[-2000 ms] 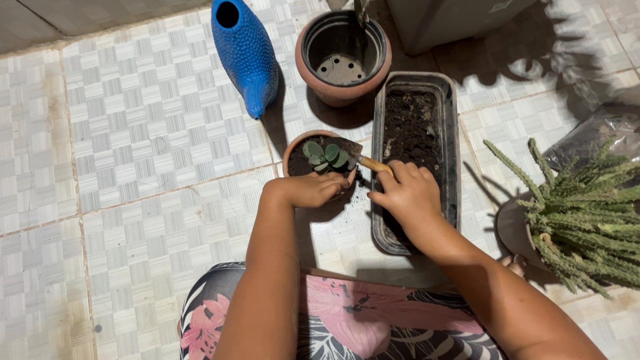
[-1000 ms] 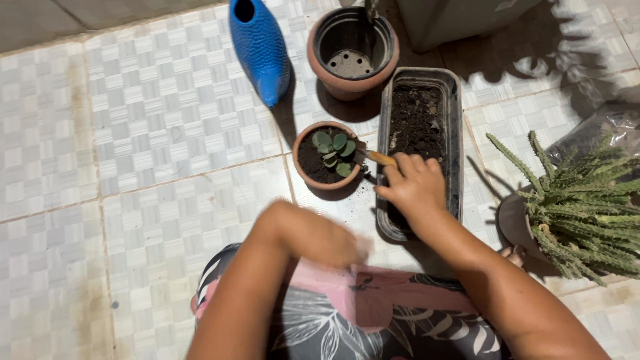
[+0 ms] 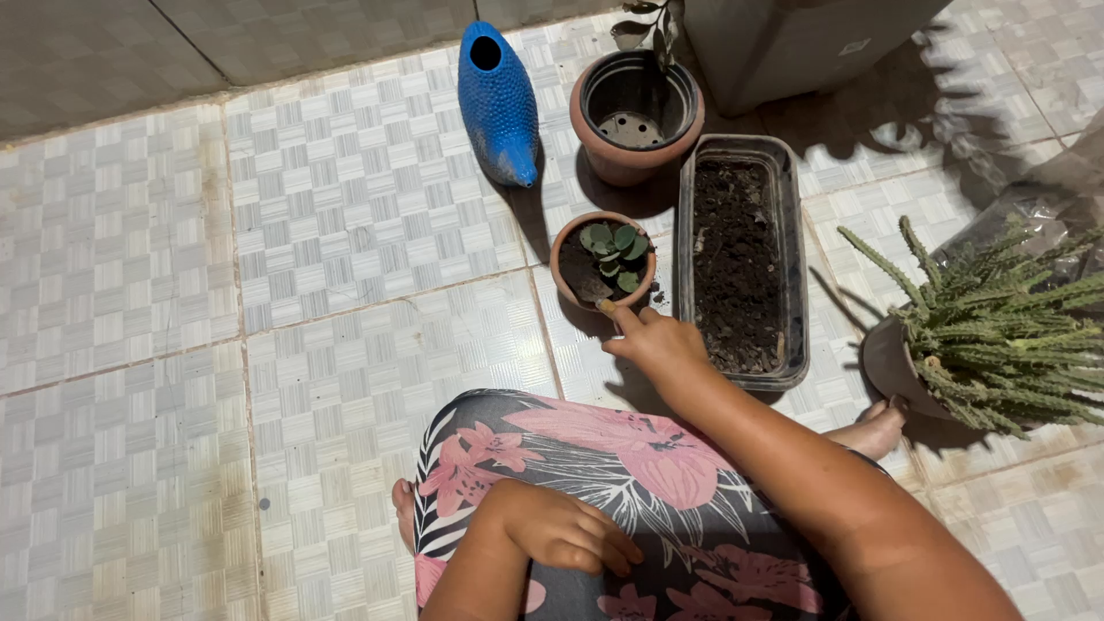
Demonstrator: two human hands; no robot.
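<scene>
My right hand (image 3: 660,345) grips the wooden handle of a small garden trowel (image 3: 589,285), whose blade lies on the soil at the lower left inside a small terracotta pot (image 3: 561,274). A succulent with rounded green leaves (image 3: 614,250) grows in that pot, right of the blade. My left hand (image 3: 565,528) rests over the floral cloth on my lap, fingers loosely curled, with nothing seen in it. To the right of the small pot is a long planter (image 3: 802,285) of dark soil, partly beside my right forearm.
A blue bird-shaped watering can (image 3: 500,103) stands behind left. Behind the small pot is a terracotta pot with a black liner (image 3: 589,147). A spiny trailing succulent (image 3: 1000,328) in a pot, a plastic bag (image 3: 1009,224) and a grey container (image 3: 776,52) are at the right.
My left hand has left the small pot and come back to my lap. The trowel, still in my right hand, has moved from the pot's right side to its lower left.
</scene>
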